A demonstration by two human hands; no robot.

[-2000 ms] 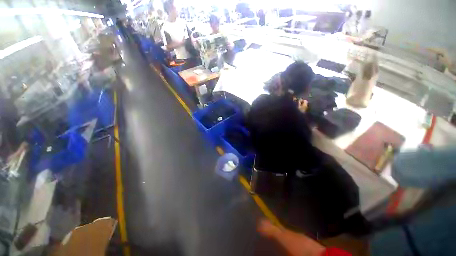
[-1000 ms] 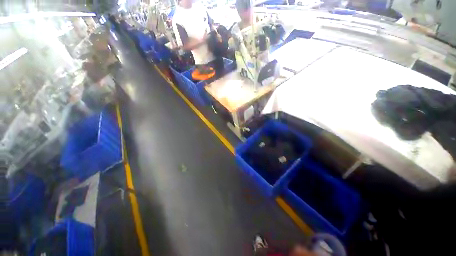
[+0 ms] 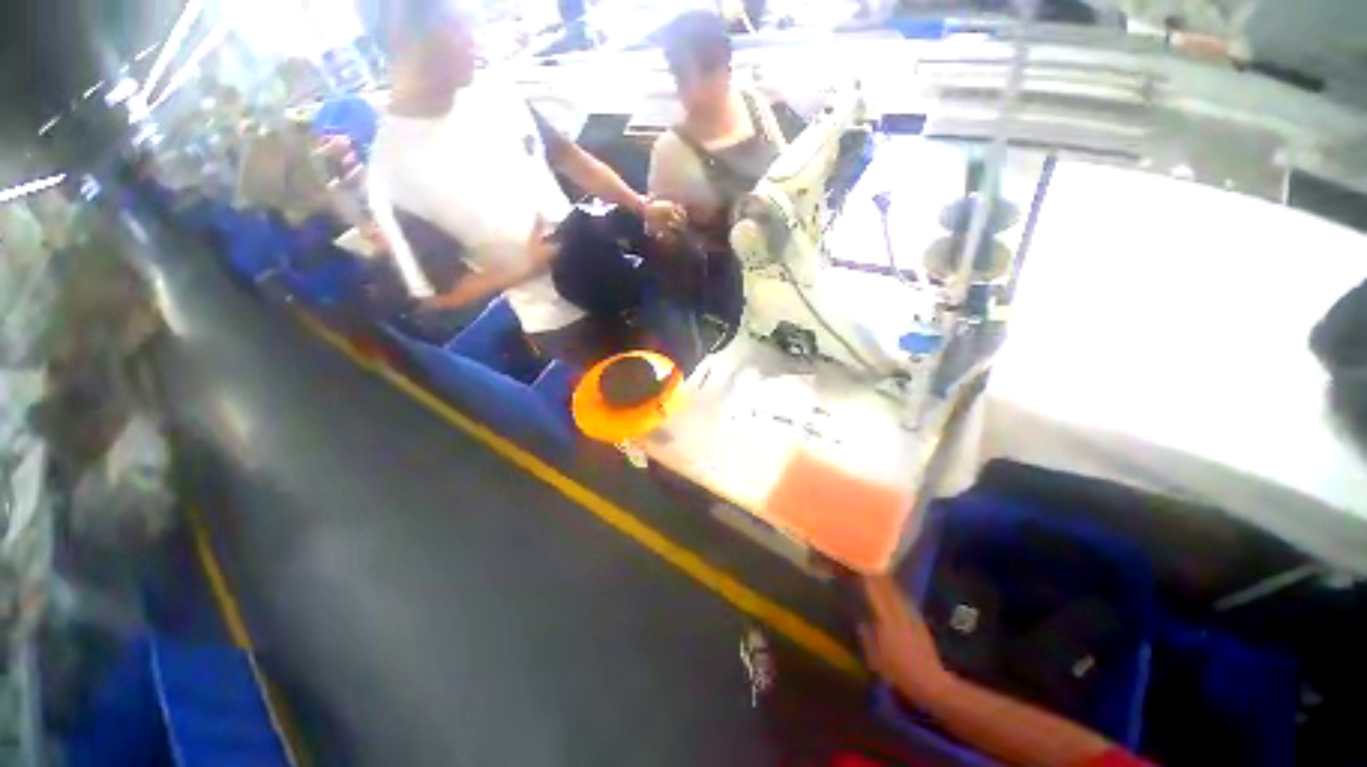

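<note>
My right hand (image 3: pixel 891 611) reaches in from the lower right, with a red sleeve edge at the rim. It is blurred, at the near corner of a pale sewing machine table (image 3: pixel 720 450), close to an orange-red flat patch (image 3: pixel 843 510). I cannot tell if it touches the table or how the fingers lie. A cream sewing machine (image 3: pixel 787 247) stands on the table. A bright orange round tray (image 3: pixel 627 397) with something dark in it is at the left corner. My left hand is not in view.
A blue bin (image 3: pixel 1147 704) with black pieces is beside my forearm. A standing person (image 3: pixel 465 188) and another person (image 3: pixel 712 143) at the machine have black material between them. The dark aisle (image 3: pixel 405 599) has yellow lines. A white worktable (image 3: pixel 1184 330) is on the right.
The view has moved forward along the aisle, so the machine table, orange tray and two people are nearer. My right hand and forearm now show beside the table corner.
</note>
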